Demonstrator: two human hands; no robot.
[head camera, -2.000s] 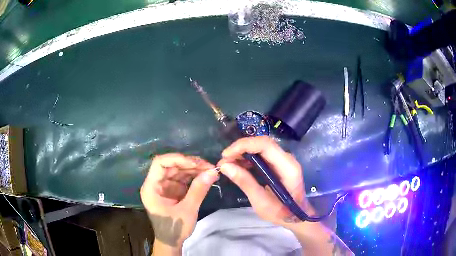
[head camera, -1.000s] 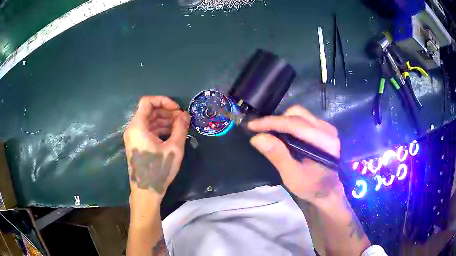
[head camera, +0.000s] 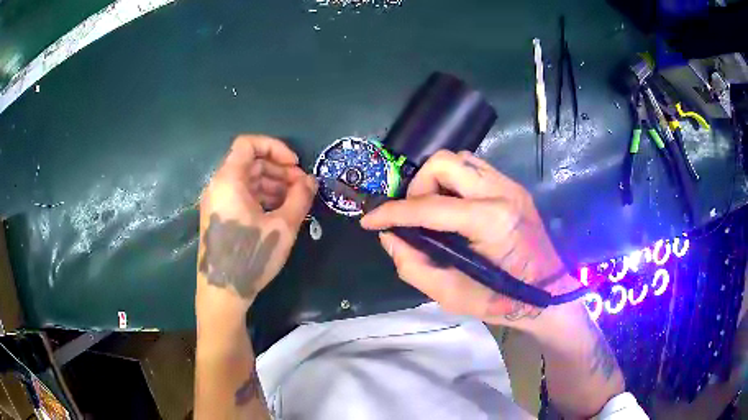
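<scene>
A round blue circuit board (head camera: 351, 168) lies face up on the dark mat, its rim glowing white and green. A black cylindrical housing (head camera: 444, 117) lies on its side just behind and right of it. My right hand (head camera: 467, 230) holds a black soldering iron (head camera: 459, 261) like a pen, its front end over the board's lower edge. My left hand (head camera: 254, 205) is at the board's left edge with thumb and fingertips pinched together. Whether something thin is between those fingertips cannot be made out.
A pale stick (head camera: 538, 86) and dark tweezers (head camera: 566, 78) lie at the right. Pliers with green-and-black handles (head camera: 656, 139) lie farther right, near a pale-fronted box (head camera: 712, 82). Glowing rings (head camera: 631, 279) show at lower right. A white strip (head camera: 78, 51) runs at upper left.
My hands moved from pinching together in front of the board to its two sides. The iron has turned, its front end now over the board. The board's rim now glows.
</scene>
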